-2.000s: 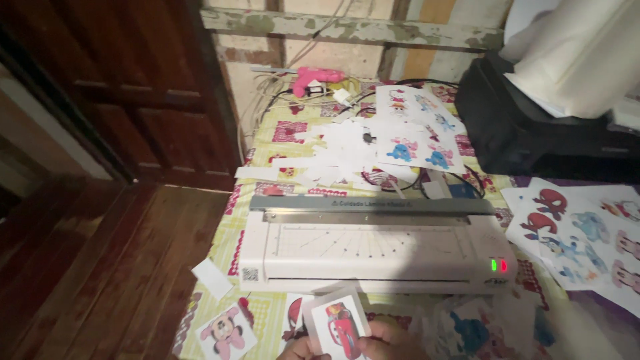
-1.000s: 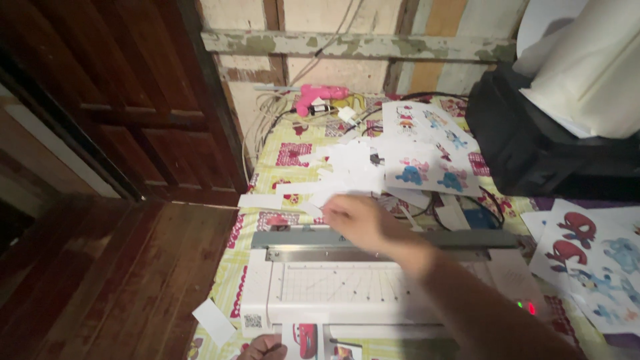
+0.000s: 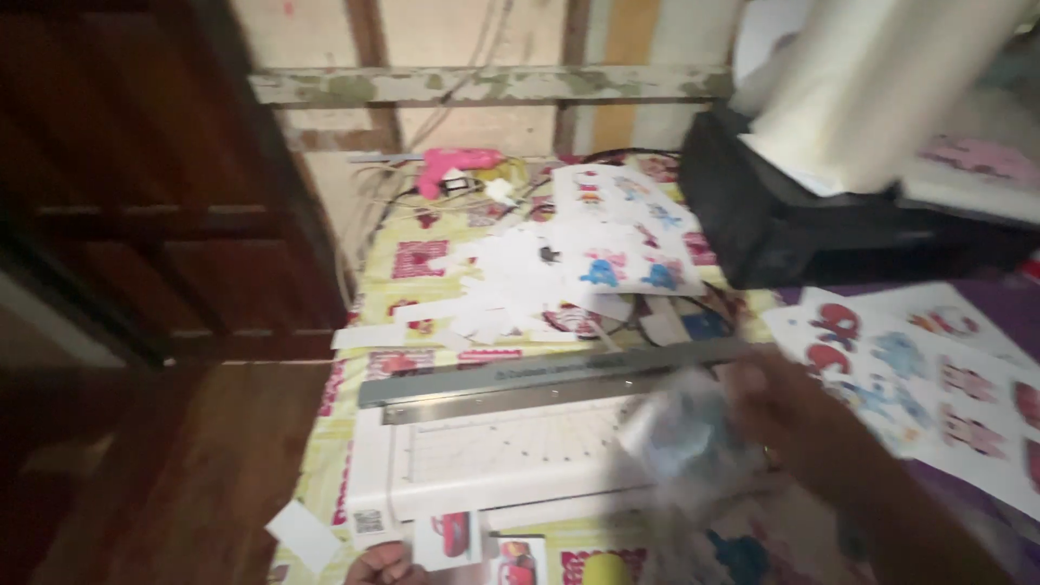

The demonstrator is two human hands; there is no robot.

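Observation:
My left hand (image 3: pixel 383 564), at the bottom edge, pinches a small card with a red cartoon car (image 3: pixel 449 538) by its left side. Another red car card (image 3: pixel 517 561) lies just right of it. My right hand (image 3: pixel 751 390), blurred, is over the right end of a white laminator with a paper trimmer (image 3: pixel 487 455) and holds a blurred, clear plastic piece with a bluish picture (image 3: pixel 686 431). Whether that is a bag or a film, I cannot tell.
Behind the laminator lie white paper scraps (image 3: pixel 512 276) and a printed cartoon sheet (image 3: pixel 626 236). A pink glue gun (image 3: pixel 455 166) with cables is at the wall. A black printer (image 3: pixel 796 236) stands back right, with more printed sheets (image 3: pixel 918 366) before it.
My right hand has moved from the scraps behind the laminator to its right end and now holds the clear piece. The car card stays with my left hand.

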